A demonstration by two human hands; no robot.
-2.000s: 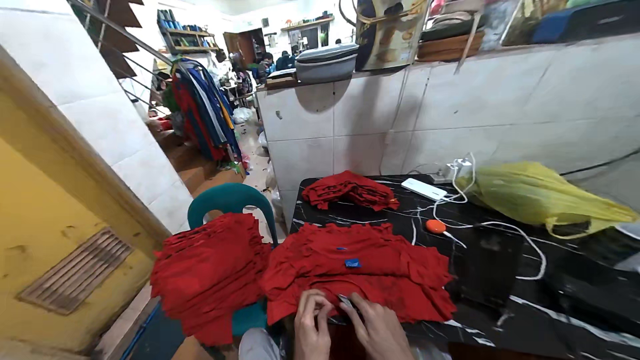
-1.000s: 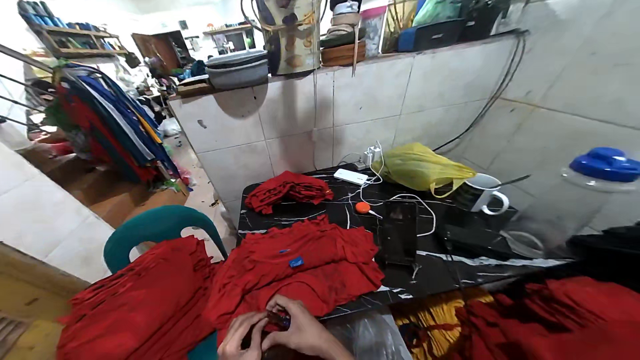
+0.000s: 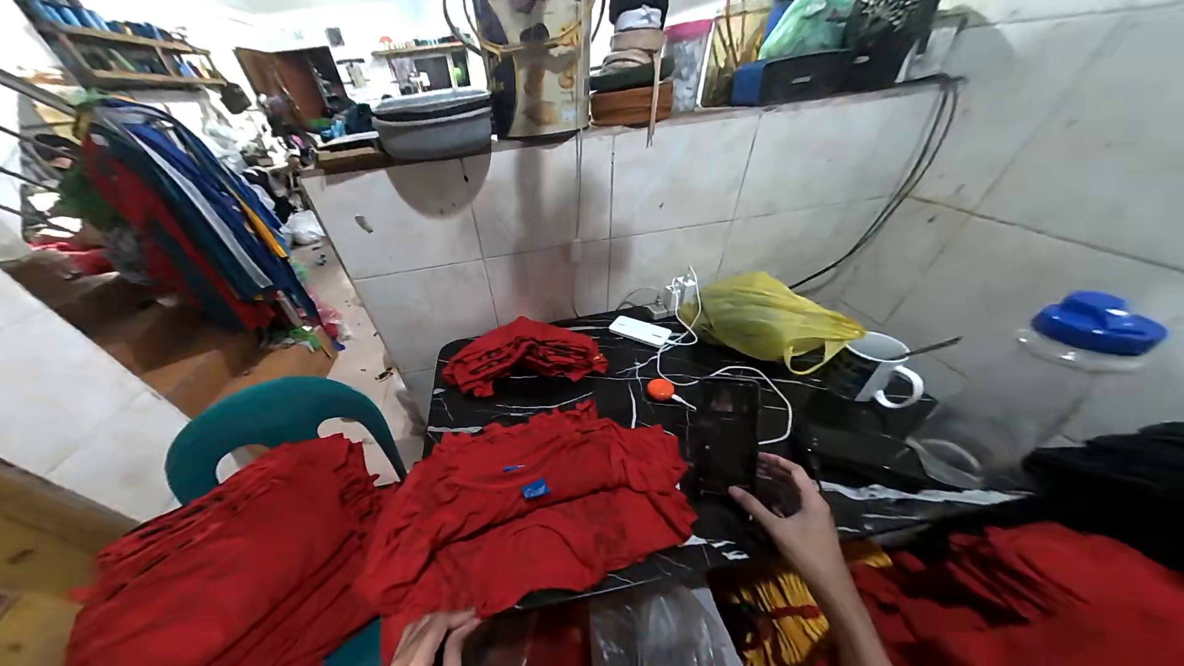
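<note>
My left hand (image 3: 435, 638) rests at the bottom edge of the view, on the near hem of a stack of red fabric garments (image 3: 555, 546) that lies on the black marbled table (image 3: 712, 553). A small blue label (image 3: 535, 488) shows on the top garment. My right hand (image 3: 786, 504) is at the near right edge of a black smartphone (image 3: 726, 439), thumb at its lower edge and fingers beside it; whether it grips the phone cannot be told. A folded red cloth pile (image 3: 523, 356) lies behind the stack.
More red garments (image 3: 240, 564) lie over a green plastic chair (image 3: 277, 407) at left. Behind the phone are a white power bank (image 3: 640, 330), cables, an orange disc (image 3: 660, 389), a yellow plastic bag (image 3: 768, 314) and a mug (image 3: 869, 365). A clear blue-lidded jar (image 3: 1027, 398) stands right.
My hands were together at the near edge of the red stack; now they are apart. The right hand has moved right to the phone, while the left stays near the stack's edge.
</note>
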